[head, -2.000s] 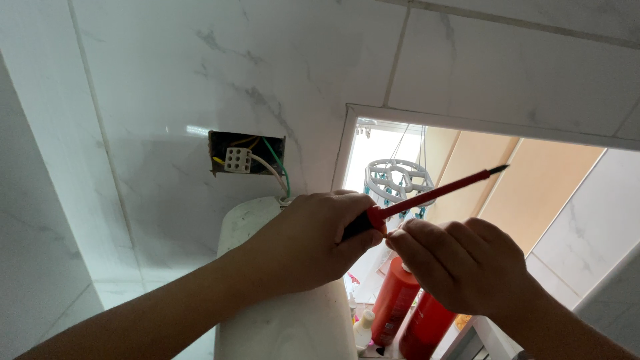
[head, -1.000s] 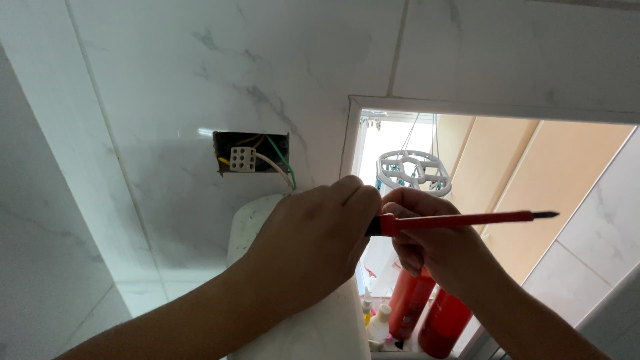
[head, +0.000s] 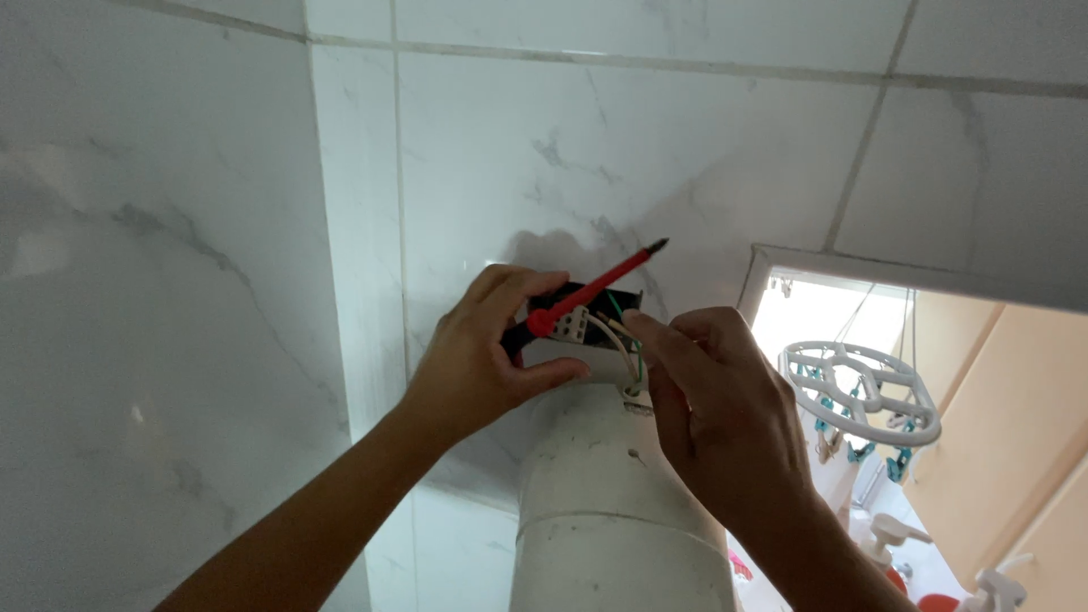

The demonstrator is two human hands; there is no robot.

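Observation:
My left hand [head: 501, 344] holds a red and black screwdriver [head: 605, 280] by its handle, the tip pointing up and right across the electrical box. Its thumb and fingers lie around the box's left side. In the recessed wall box [head: 631, 299] sits a white terminal block [head: 571, 325], partly behind the screwdriver. A white wire [head: 619, 347] and a green wire [head: 639, 361] run from the box down to the top of a white cylindrical appliance [head: 620, 510]. My right hand [head: 722, 399] pinches a wire with a bare-looking end [head: 605, 320] close to the block.
Marbled wall tiles [head: 680, 170] surround the box. At the right is a framed opening [head: 935, 285], with a white hanging clip rack [head: 863, 391] and pump bottles [head: 888, 535] visible through it. The appliance stands directly below the box.
Both hands have moved up from over the appliance to the wall box. The screwdriver, earlier pointing right beside the hands, now crosses in front of the box. The view has shifted.

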